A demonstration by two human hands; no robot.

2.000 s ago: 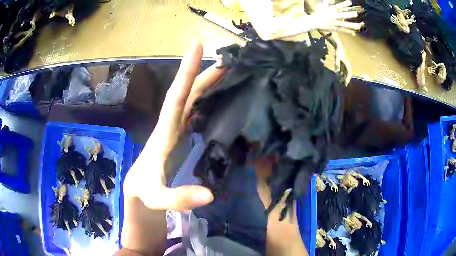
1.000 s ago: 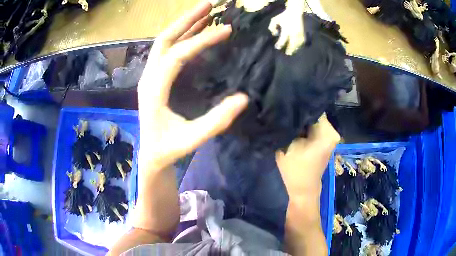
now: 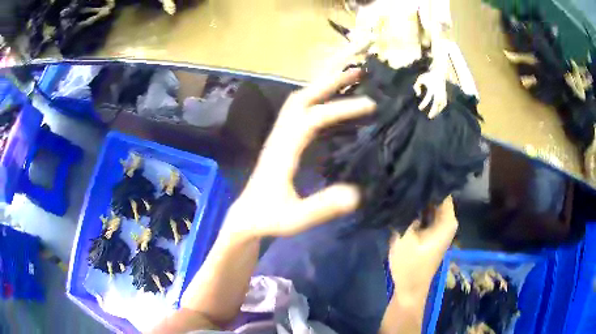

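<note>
A figure with a cream torso and clawed hand (image 3: 398, 32) and a full, ragged black skirt (image 3: 408, 147) is held upright over my lap, in front of the bench edge. My right hand (image 3: 425, 241) is below the skirt, closed on the figure's lower part; its fingertips are partly hidden by cloth. My left hand (image 3: 287, 163) is at the skirt's left side, thumb and fingers spread apart, with fingertips over the cloth's edge. The figure's legs are hidden.
A blue tray (image 3: 208, 196) at left holds several black-skirted figures on a white liner. Another blue tray (image 3: 532, 261) at lower right holds more. Piles of figures lie on the bench (image 3: 261, 39) at both ends. Clear bags (image 3: 160, 94) are under the bench.
The view has turned, so the left tray stands further right. The right hand has come into view under the skirt since the oldest frame. The figure's torso shows more than one second ago.
</note>
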